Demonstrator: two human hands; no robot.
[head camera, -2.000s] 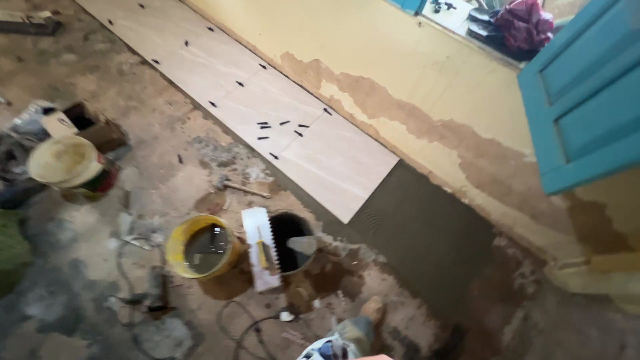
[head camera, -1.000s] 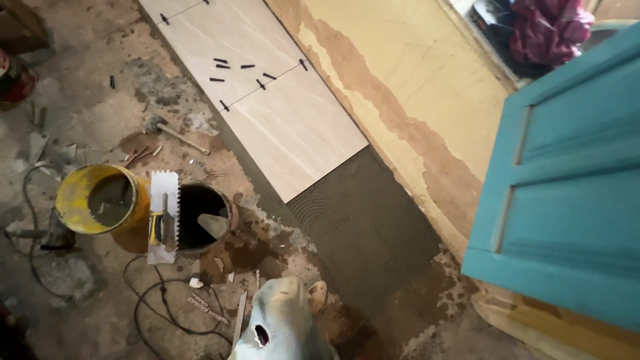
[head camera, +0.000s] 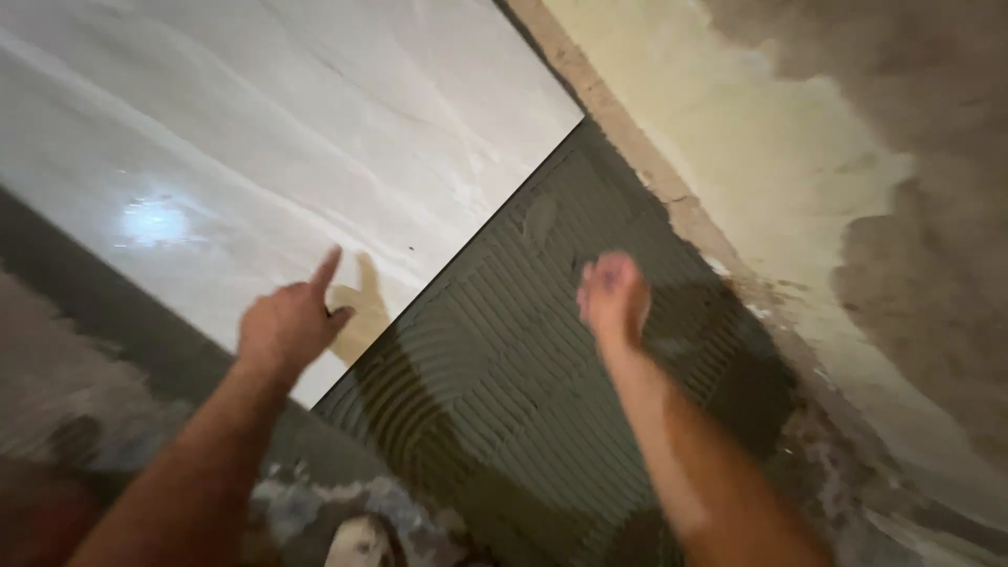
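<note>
My left hand (head camera: 287, 319) is over the near corner of a glossy, pale veined floor tile (head camera: 260, 134), its index finger extended and its thumb apart, with nothing in it. A shadow of the hand falls on the tile beside it. To the right, my right hand (head camera: 616, 295) hovers over a bed of grey tile adhesive (head camera: 512, 378) combed into ridges. Its fingers look curled and blurred; whether they hold anything cannot be seen. The tile's straight edge borders the adhesive, and a small dark speck lies on the tile.
A wall (head camera: 756, 150) with patchy yellow paint and bare plaster runs along the right. Rough, stained floor (head camera: 71, 354) lies at the lower left. The tip of a shoe or foot (head camera: 362, 543) shows at the bottom edge.
Both hands have come into view over the tile and adhesive. The view has moved much closer to the tile's end; the buckets, notched trowel, hammer and blue shutter are out of frame.
</note>
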